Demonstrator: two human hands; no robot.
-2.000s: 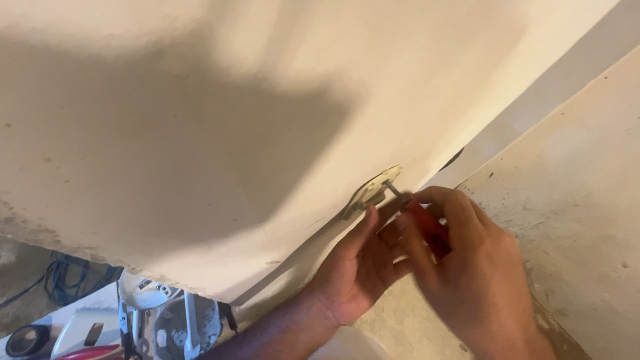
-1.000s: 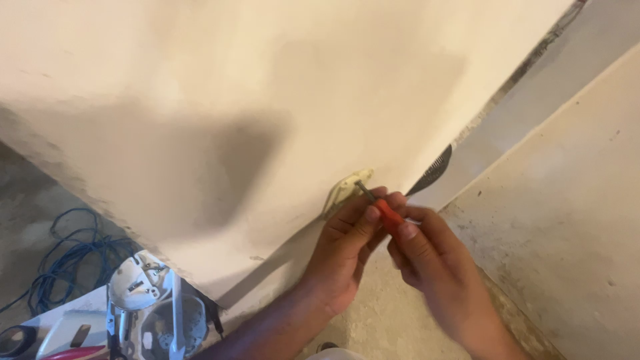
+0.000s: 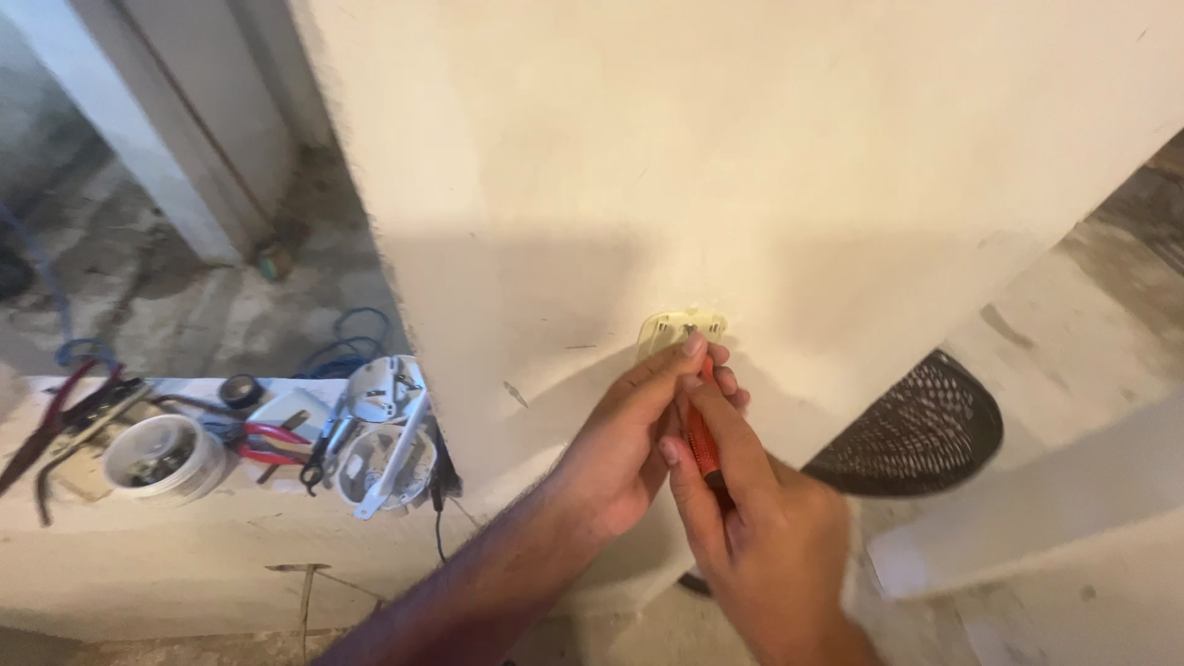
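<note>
A red-handled screwdriver (image 3: 703,435) points up at a cream plastic wall plate (image 3: 668,331) on the plastered wall. My right hand (image 3: 758,509) is closed around its handle. My left hand (image 3: 638,435) lies against the plate's lower edge, its thumb and fingertips around the front of the screwdriver. The tip of the tool is near a screw (image 3: 690,329) in the plate; whether it sits in the screw head is hard to tell. My fingers hide the lower part of the plate.
On a ledge at left lie red-handled pliers (image 3: 273,442), a white tub of small parts (image 3: 162,458), a roll of black tape (image 3: 240,390) and a clear container (image 3: 384,467). Blue cable (image 3: 347,342) lies behind. A black mesh object (image 3: 916,430) stands beyond the wall's right edge.
The view has swung widely, showing more of the ledge and the black mesh object. Both hands stay at the wall plate with the screwdriver.
</note>
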